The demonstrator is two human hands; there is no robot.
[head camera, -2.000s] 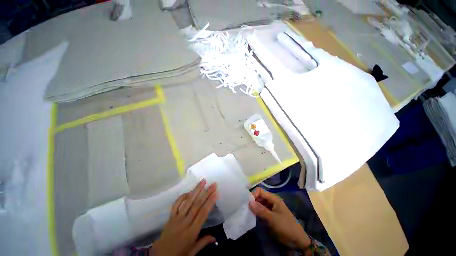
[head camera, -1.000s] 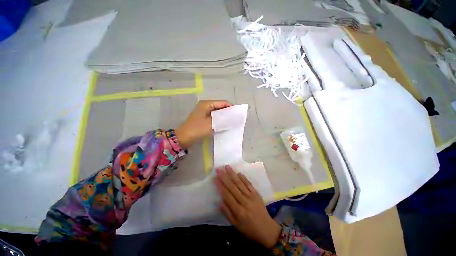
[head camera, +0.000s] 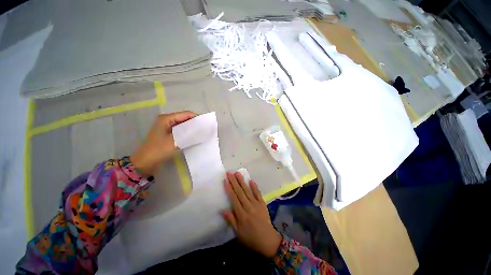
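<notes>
A white fabric panel lies on the beige table surface near the front edge, one strap pointing away from me. My left hand holds the far end of this strap at its left side, fingers partly hidden behind it. My right hand lies flat on the panel's right part, fingers spread slightly; a small white corner shows beyond its fingertips. A white glue bottle with red and orange marks lies to the right, its nozzle towards the front edge.
Yellow tape marks the work surface. A beige panel stack lies at the far left. A heap of white strips lies at the far middle. A thick white panel stack lies at the right over brown paper. Stacked cloth shows far right.
The view has shifted since one second ago. My left hand still holds the strap end. My right hand has moved right from the strap's base to the panel's right part.
</notes>
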